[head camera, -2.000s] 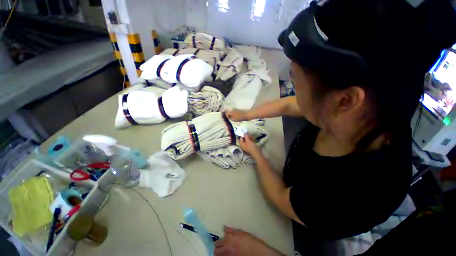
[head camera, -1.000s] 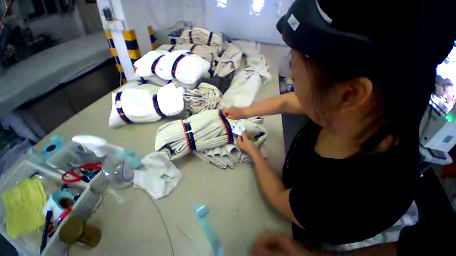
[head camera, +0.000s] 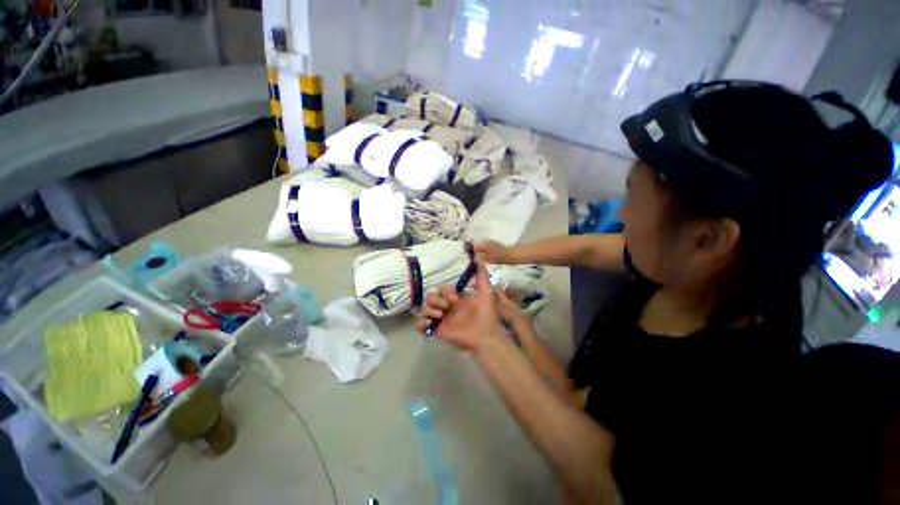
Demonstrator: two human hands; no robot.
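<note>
A cream ribbed bundle (head camera: 387,280) with dark bands lies on the table, partly hidden by hands. My right hand (head camera: 466,318) reaches in from the lower right, in front of the bundle's right part. Its fingers are curled around a thin dark pen (head camera: 431,326). The hand overlaps the bundle in view; contact cannot be told. Another person's hand (head camera: 487,254) is at the bundle's upper right edge; their other hand is mostly hidden behind mine. My left hand is not in view.
White banded bundles (head camera: 330,213) and more cream ones lie behind. A divided tray (head camera: 212,367) with red scissors (head camera: 222,315) and yellow cloth (head camera: 94,363) is left. A plastic bag (head camera: 347,340) and pale blue tape (head camera: 430,449) lie nearer. The other person leans in from the right.
My right hand has moved up from the table's front edge to the bundle, with the pen. The view has shifted, so the scene sits further right and lower.
</note>
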